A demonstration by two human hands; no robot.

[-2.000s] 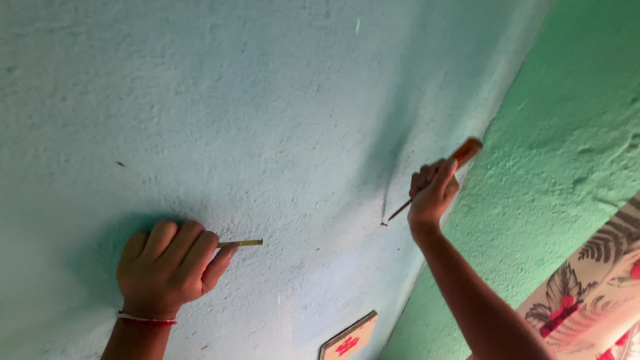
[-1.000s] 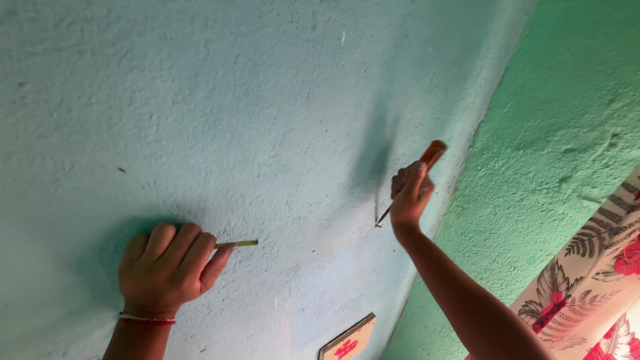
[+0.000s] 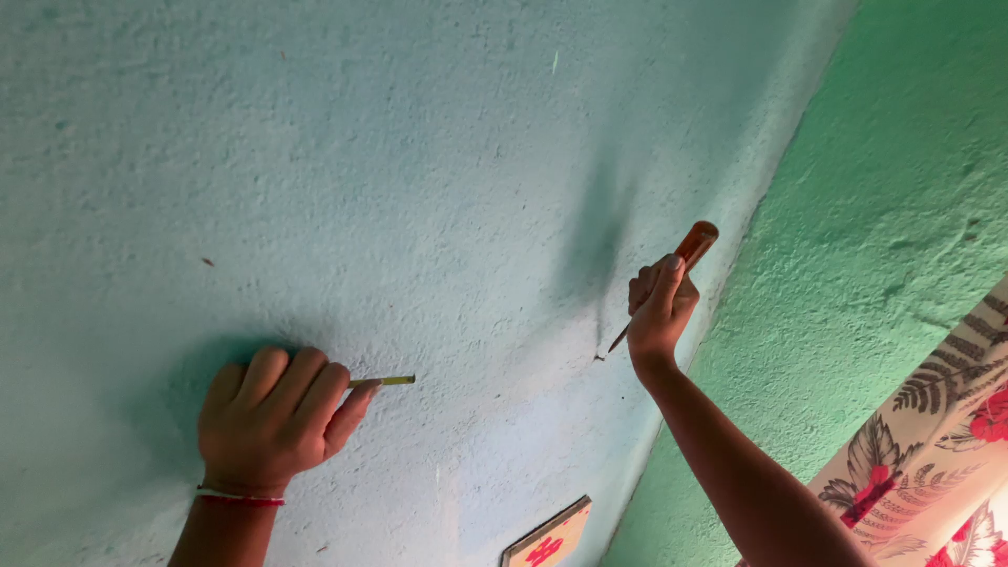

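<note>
My left hand [image 3: 276, 417], with a red and a white band at the wrist, rests against the pale blue wall [image 3: 441, 260]. Between its thumb and index finger is a thin yellow strip [image 3: 398, 380], its end sticking out to the right; the rest is hidden by the hand. My right hand [image 3: 661, 307] is closed around an orange-handled screwdriver [image 3: 697, 242], whose handle points up and right. The thin metal shaft slants down and left, its tip just beside a small dark mark [image 3: 599, 358] on the wall.
A green wall [image 3: 874, 236] meets the blue one in a corner along the right. A small board with a red design [image 3: 555, 537] is on the blue wall at the bottom. A curtain with red flowers and dark leaves [image 3: 906, 457] hangs at the lower right.
The right hand and the screwdriver have shifted slightly about the dark mark, and the handle's tilt has varied. My left hand still holds the yellow strip in about the same place.
</note>
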